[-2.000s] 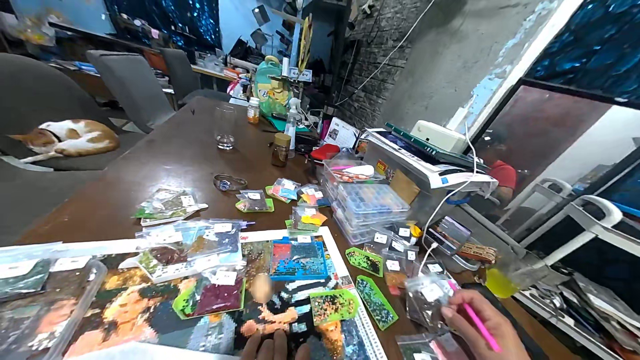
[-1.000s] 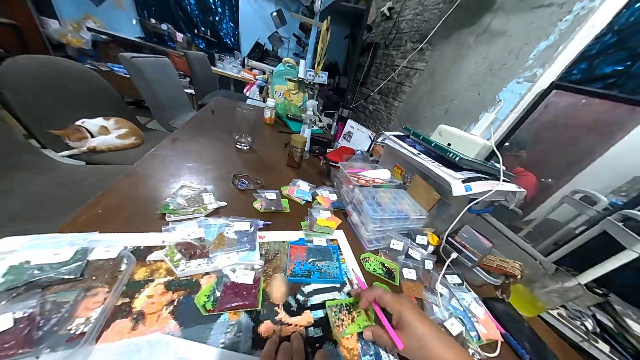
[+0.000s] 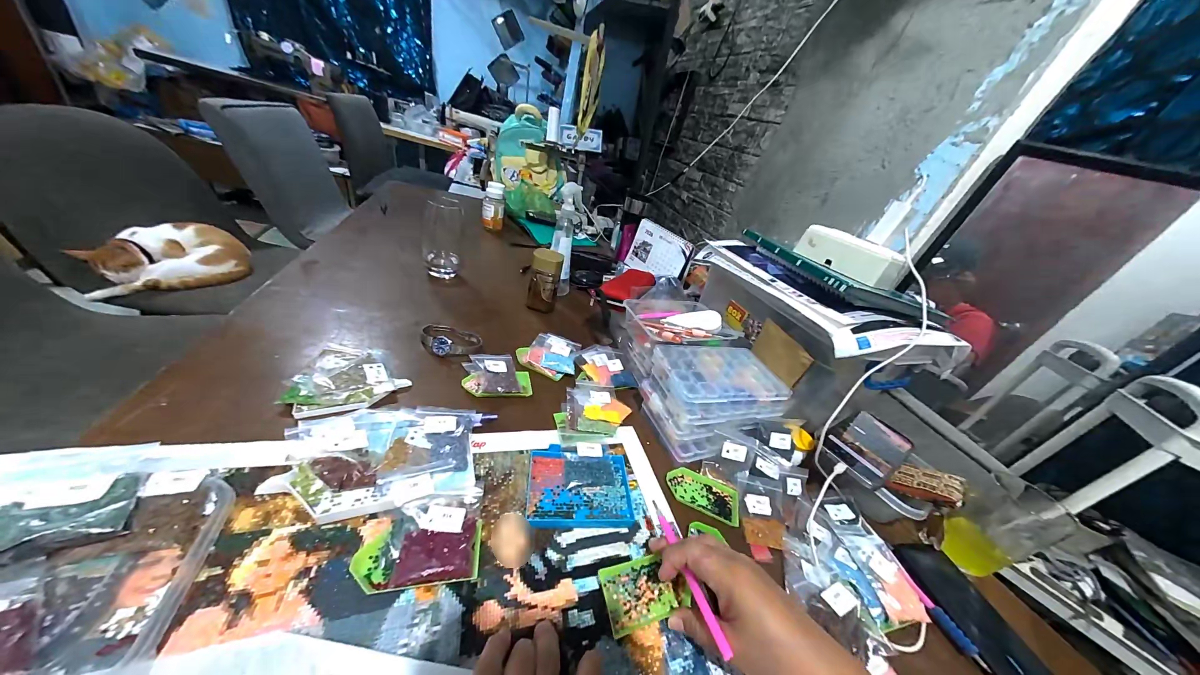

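My right hand [image 3: 741, 600] holds a pink diamond-painting pen [image 3: 696, 591] between thumb and fingers, its fingertips on the edge of a green bead tray [image 3: 636, 596] with mixed small beads. My left hand [image 3: 536, 654] rests at the bottom edge on the diamond-painting canvas [image 3: 281, 581], only its fingers showing; whether it holds anything is hidden. Above the hands lies a blue tray [image 3: 579, 487] with red and blue beads. Left of it are a wooden egg-shaped piece [image 3: 511, 540] and a bag of dark red beads [image 3: 436, 553] on a green tray. Another green tray [image 3: 703, 495] lies to the right.
Clear plastic boxes [image 3: 717, 380] are stacked beyond the canvas. Small labelled bead bags [image 3: 844, 544] and a white cable lie at right. A plastic container [image 3: 202, 544] with bags sits at left. Farther off stand a glass [image 3: 442, 239] and a brown jar [image 3: 544, 281]. A cat [image 3: 173, 255] lies on a chair.
My right hand, with the pink pen, has moved left from the bead bags at right to the green tray. Between one second ago and now that tray has changed little.
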